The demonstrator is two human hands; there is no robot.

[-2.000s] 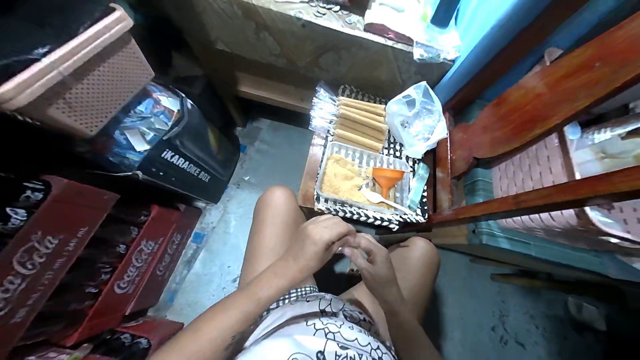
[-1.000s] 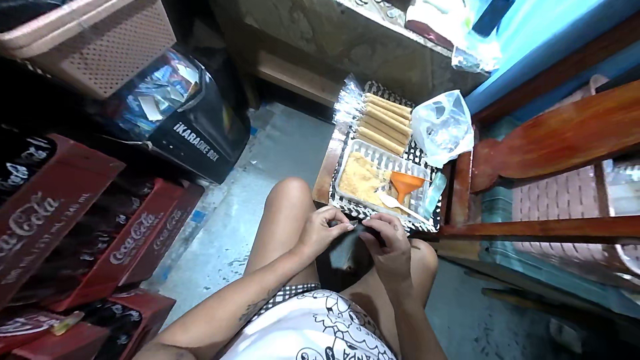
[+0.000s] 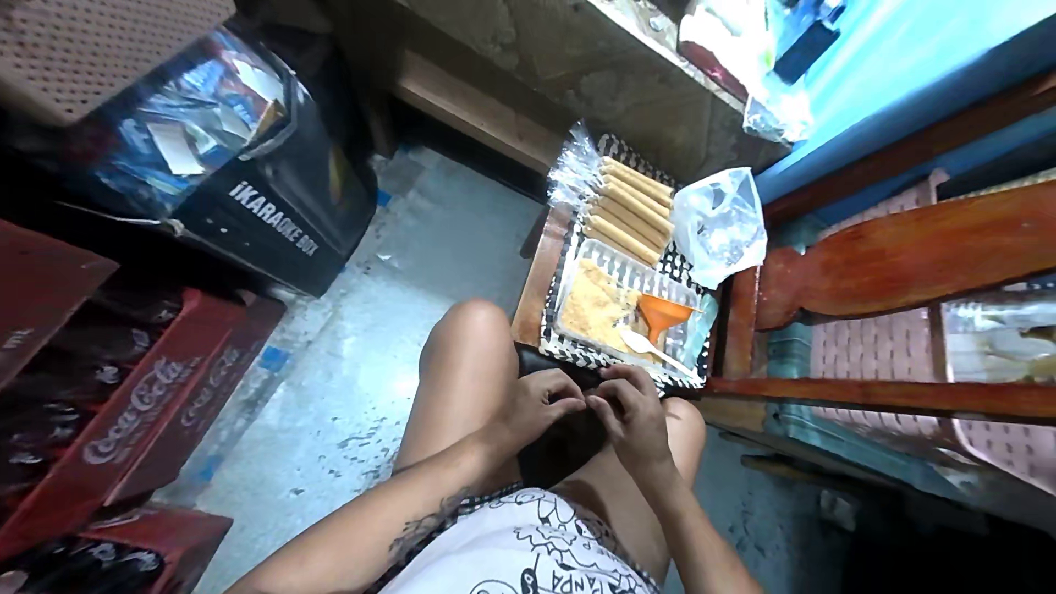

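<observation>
My left hand (image 3: 544, 404) and my right hand (image 3: 629, 408) meet fingertip to fingertip above my lap, in front of the tray. Whether a thin piece lies between their fingertips is too small to tell. Just beyond them is a clear plastic tray (image 3: 609, 262) holding yellowish powder (image 3: 592, 305), an orange funnel (image 3: 662, 313) and a white plastic spoon (image 3: 648, 347). Behind the tray several long, thin plastic packs filled with tan powder (image 3: 631, 213) lie side by side, their clear ends to the left. A clear plastic bag (image 3: 719, 227) rests at their right.
Red crates of bottles (image 3: 136, 412) stand at the left, below a black box (image 3: 272, 206) full of packets and a woven plastic basket (image 3: 99, 45). A wooden chair part (image 3: 907, 256) and a pink basket (image 3: 874, 346) are at the right. A wooden ledge (image 3: 478, 107) runs behind.
My hands have stayed close together over my lap, while their fingers have shifted. The spoon, funnel and filled packs remain around the tray.
</observation>
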